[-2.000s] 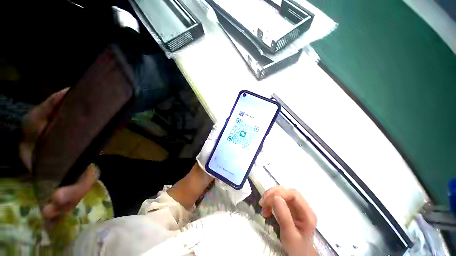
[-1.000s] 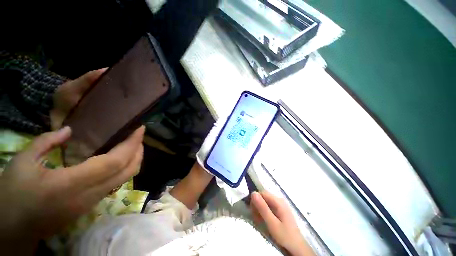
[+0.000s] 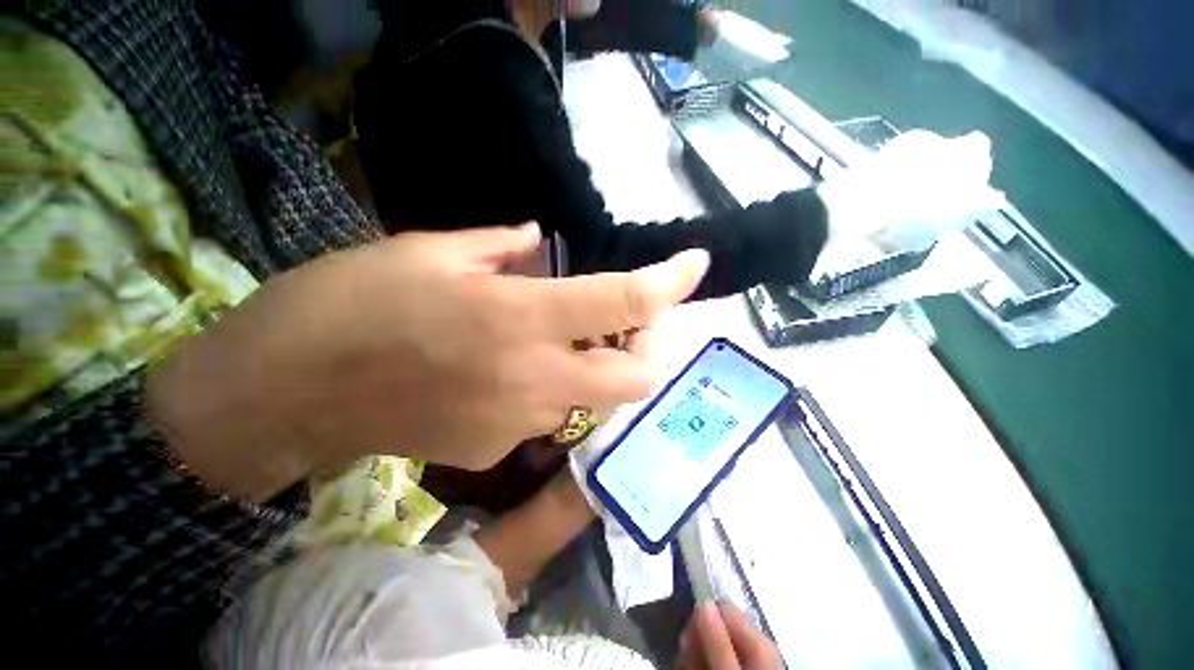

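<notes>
The smartphone (image 3: 695, 442) shows a QR code on its white screen. My left hand (image 3: 596, 504), in a white glove and mostly hidden under the phone, holds it tilted over the bench edge. My right hand (image 3: 728, 637) is bare and low at the picture's bottom edge, cut off, with its fingers near the edge of the metal chassis (image 3: 838, 550). Whether its fingers hold anything cannot be seen. The chassis lies right of the phone, pale inside with a dark long side.
Another person's ringed hand (image 3: 432, 347) reaches in close from the left, partly covering the view. A second person in black sleeves, with white gloves (image 3: 917, 183), reaches over stacked chassis (image 3: 864, 268). A small tray (image 3: 1021, 268) lies on the green belt (image 3: 1048, 419).
The view has shifted, so the phone appears lower and further right. The neighbour's dark phone is no longer visible; their hand is nearer my phone. A black-sleeved person and a small tray have come into view.
</notes>
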